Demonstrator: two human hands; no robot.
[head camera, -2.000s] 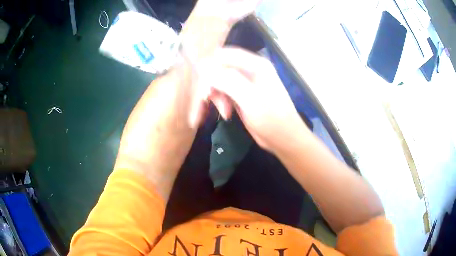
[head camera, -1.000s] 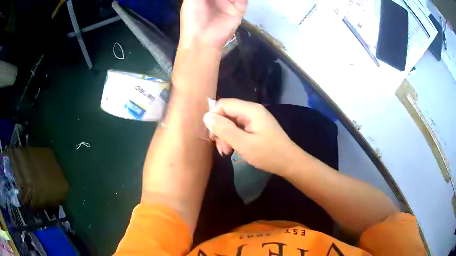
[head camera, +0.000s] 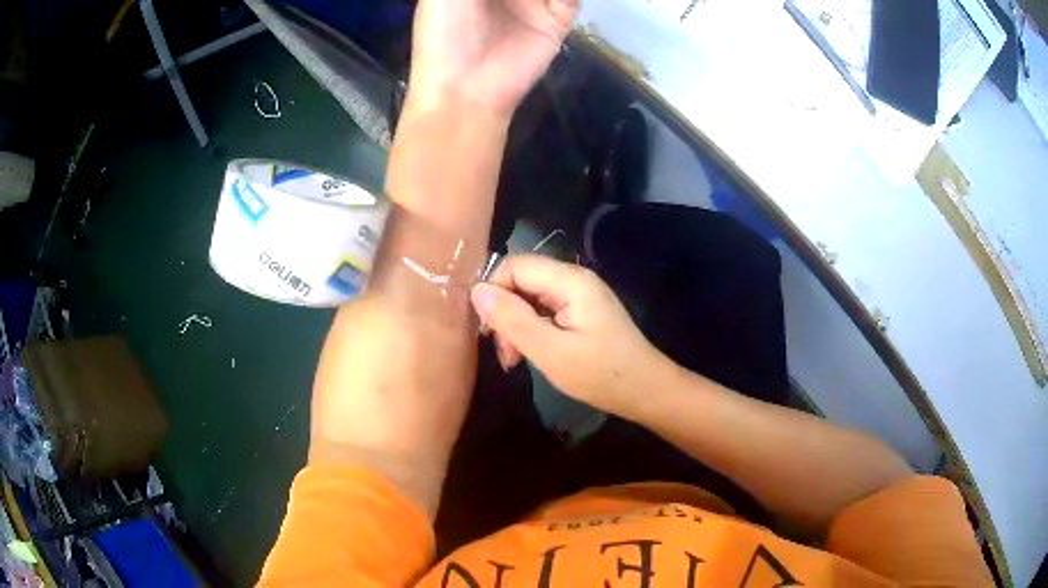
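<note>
A clear tape strip (head camera: 431, 270) lies across my bare left forearm (head camera: 397, 379), with glare lines and wrinkles on it. The roll of clear tape (head camera: 301, 247), white with blue print, hangs at the outer side of the forearm, joined to the strip. My right hand (head camera: 563, 327) pinches the strip's free end at the inner side of the forearm. My left hand (head camera: 488, 46) is at the top edge, partly cut off, fingers loosely curled; nothing shows in it.
The white worktable (head camera: 736, 69) on the right bears a smartphone (head camera: 903, 57), paper sheets (head camera: 971, 52) and brown tape (head camera: 994, 276). A dark seat-like shape (head camera: 690, 299) is beside it. A brown box (head camera: 98, 402) stands on the green floor at left.
The roll has turned and sits closer to the forearm, its opening now showing. Glare lines now show on the strip. My right hand still pinches the end, almost unmoved.
</note>
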